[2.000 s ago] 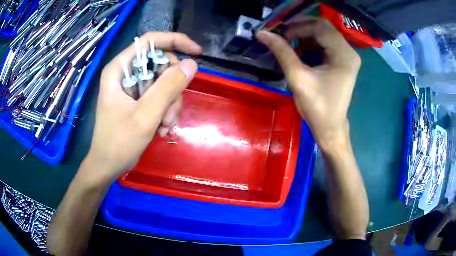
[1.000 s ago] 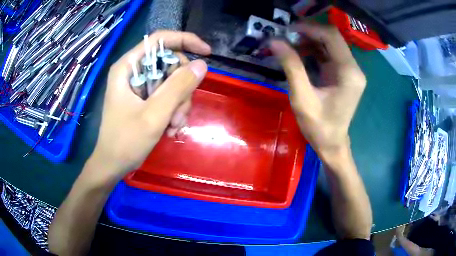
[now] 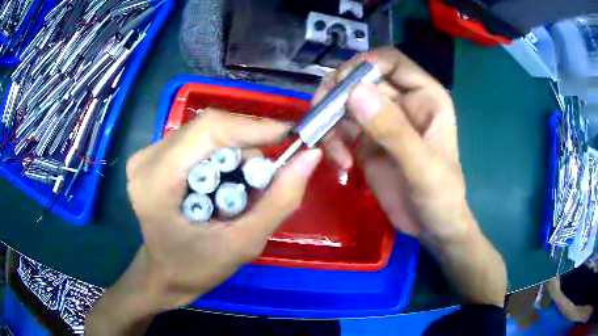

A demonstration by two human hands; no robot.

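Observation:
My left hand (image 3: 197, 190) is closed around a bunch of several silver cylinders (image 3: 231, 198), their round ends facing up. My right hand (image 3: 406, 131) holds one silver cylinder (image 3: 338, 104) between thumb and fingers, tilted, its thin shaft pointing down-left to my left thumb and fingertips. Whether the left fingertips grip the shaft is unclear. Both hands are above the red tray (image 3: 308, 259), which sits inside a blue tray (image 3: 295, 292). The silver fixture block (image 3: 336, 34) with a central notch stands on the dark base beyond, with no hand at it.
A blue tray (image 3: 98, 157) heaped with slim silver parts is at left, another heap (image 3: 570, 184) at right. A grey rough pad (image 3: 202, 39) lies left of the dark base. A red bin (image 3: 465, 25) is at upper right. A person's arm (image 3: 569, 303) shows at lower right.
My right hand has moved from the fixture toward my left hand and now shows a cylinder. The left-hand bunch has turned, showing round ends instead of upright shafts. The fixture block is uncovered.

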